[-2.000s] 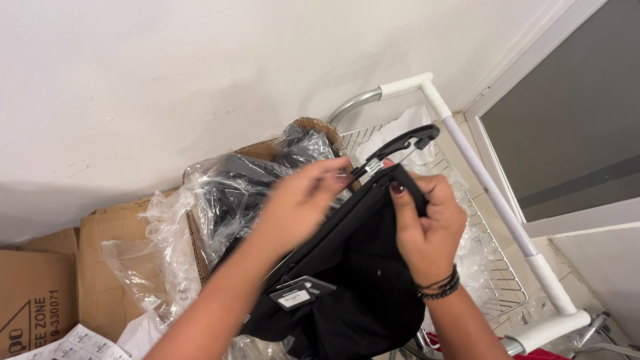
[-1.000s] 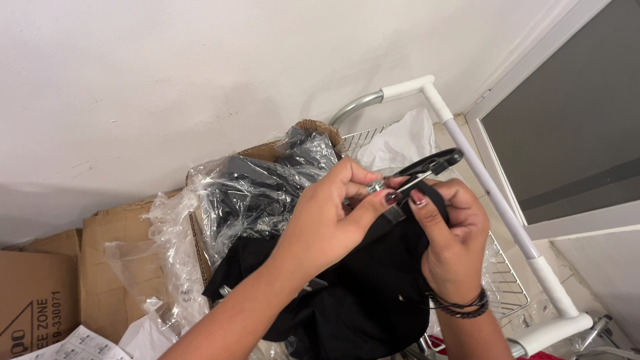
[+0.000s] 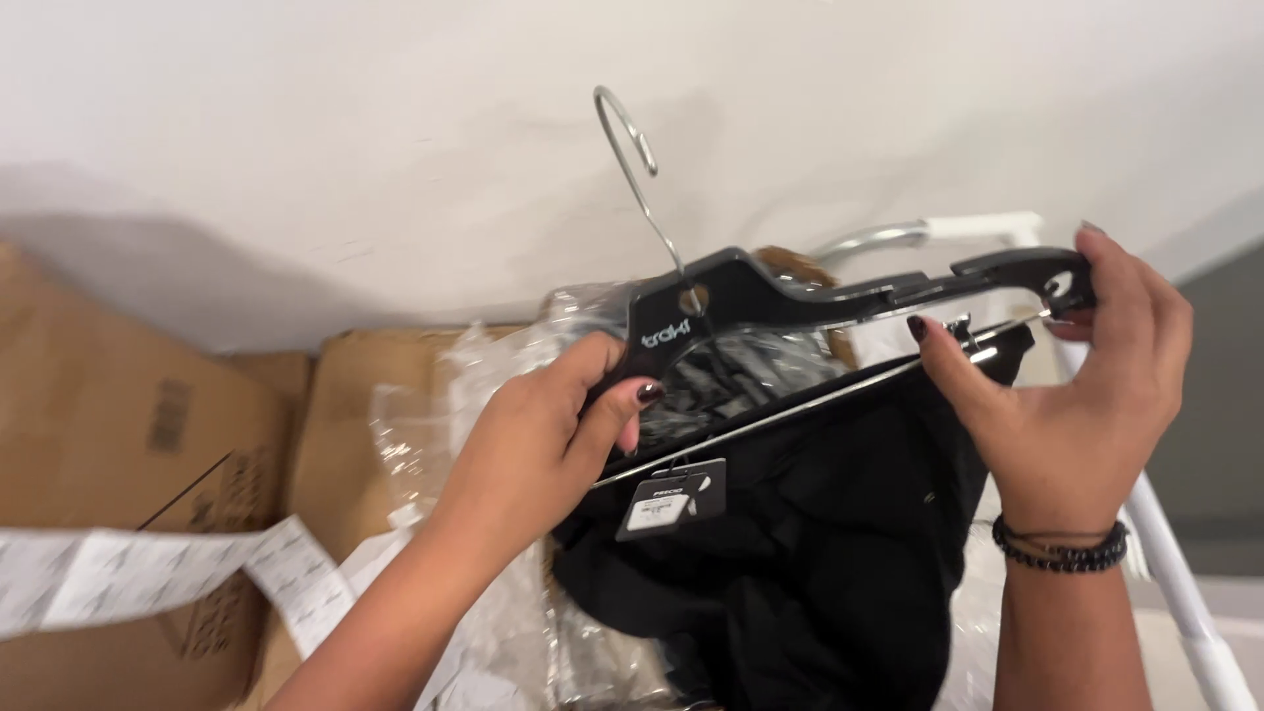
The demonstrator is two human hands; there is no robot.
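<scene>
A black plastic clothes hanger [image 3: 750, 296] with a metal hook and a metal clip bar is held up in front of me. Black fabric, a garment [image 3: 829, 523], hangs from the bar, with a clip at its right end. My left hand [image 3: 553, 434] grips the hanger's left part below the hook. My right hand [image 3: 1076, 385] holds the hanger's right end, fingers behind it and thumb near the clip. A dark hang tag [image 3: 674, 499] with a white sticker dangles from the garment's top edge.
Behind the hanger, an open cardboard box holds dark items in clear plastic [image 3: 770, 365]. Another carton [image 3: 118, 434] stands at the left, with a strip of printed labels [image 3: 128, 578] before it. A white-wrapped tubular frame [image 3: 1175, 583] is at the right, a wall behind.
The hanger has been raised and turned so its hook and body show. My left hand has shifted from beside my right hand to the hanger's left part. The view is closer and turned left.
</scene>
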